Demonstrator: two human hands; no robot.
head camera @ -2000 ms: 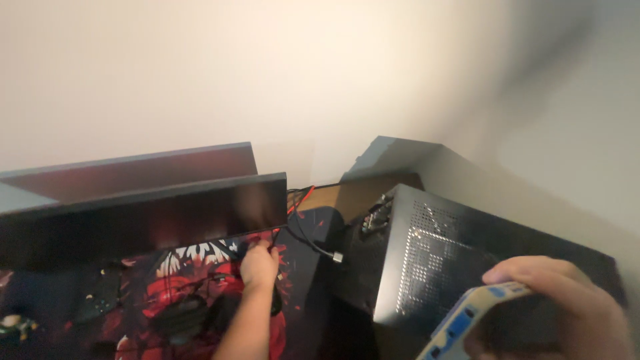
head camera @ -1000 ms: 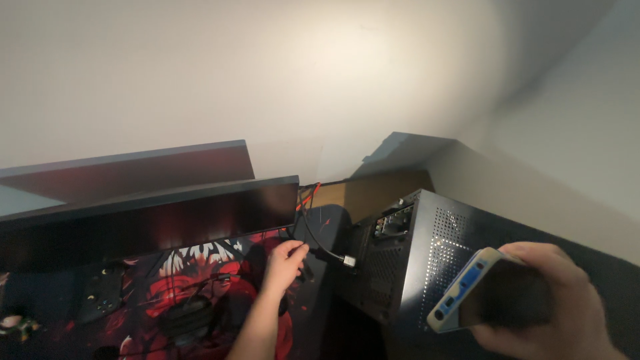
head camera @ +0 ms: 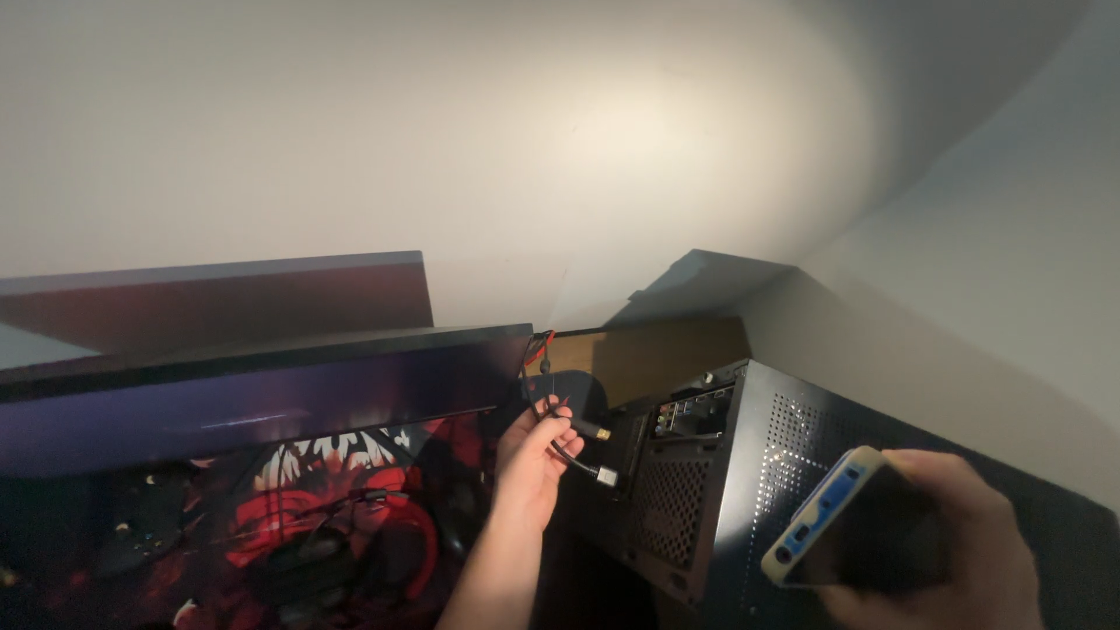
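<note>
My left hand pinches two black cables between thumb and fingers, near their ends. One ends in a gold-coloured metal plug, the other in a silver-coloured metal plug; both point right, toward the back of a black computer case and apart from it. The port panel of the case faces the cables. At the lower right my right hand holds a smartphone in a pale and blue case, tilted above the perforated side of the computer.
A wide monitor stands at the left, its right edge close to the cables. Below it lie a red and black patterned desk mat and a dark game controller. A wooden board runs along the wall behind.
My left hand was by the monitor's lower right edge and has moved right; it now holds the cables, and a second plug shows. The phone in my right hand has tilted.
</note>
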